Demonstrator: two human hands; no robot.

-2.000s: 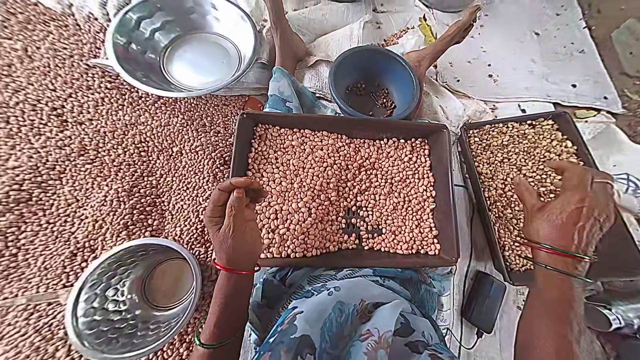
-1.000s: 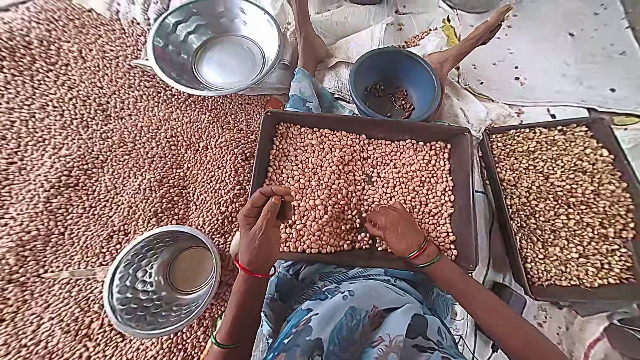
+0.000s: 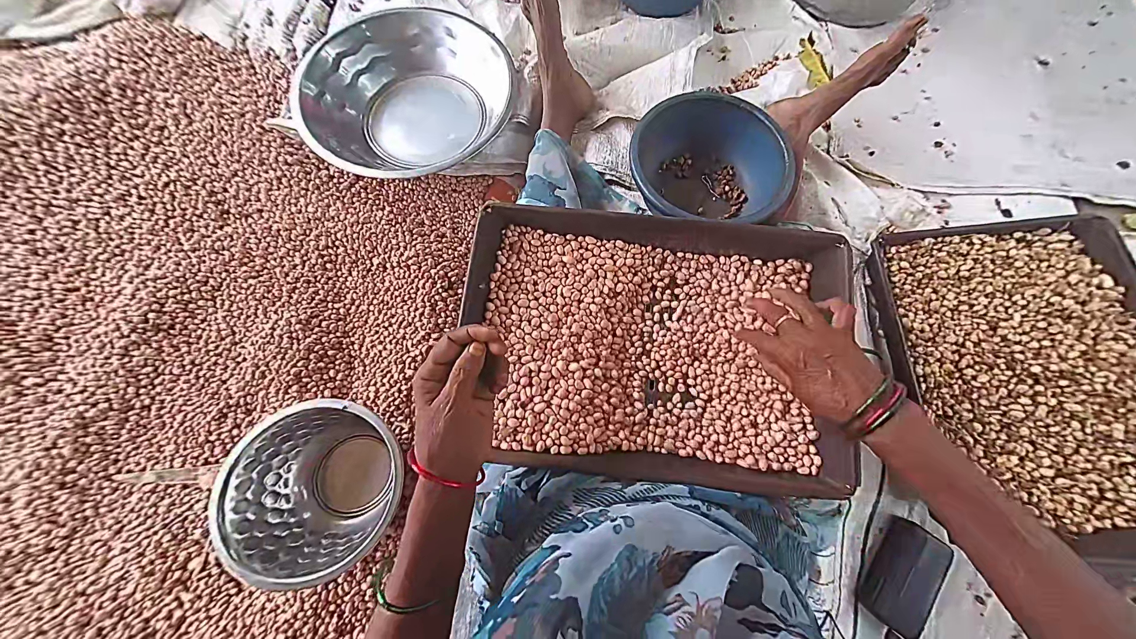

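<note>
A dark rectangular tray point(image 3: 666, 229) rests on my lap, filled with pinkish-brown nuts or beans point(image 3: 568, 346); dark tray bottom shows through gaps near its middle. My left hand point(image 3: 457, 395) is at the tray's left edge with curled fingers; whether it pinches something small cannot be told. My right hand point(image 3: 803, 355) reaches over the tray's right part, fingers spread and touching or just above the pieces. A second dark tray point(image 3: 901, 337) of paler, yellowish pieces point(image 3: 1021, 355) lies to the right.
A large heap of the pinkish pieces point(image 3: 177, 266) spreads across the left. On it are a steel basin point(image 3: 426, 115) and a tilted hammered steel bowl point(image 3: 306, 493). A blue bowl point(image 3: 710, 151) with dark bits stands beyond the tray. A dark flat device point(image 3: 905, 577) lies lower right.
My right hand was over the right-hand tray, then at the middle of the lap tray, and is now over that tray's right part. My left hand has stayed at the left edge.
</note>
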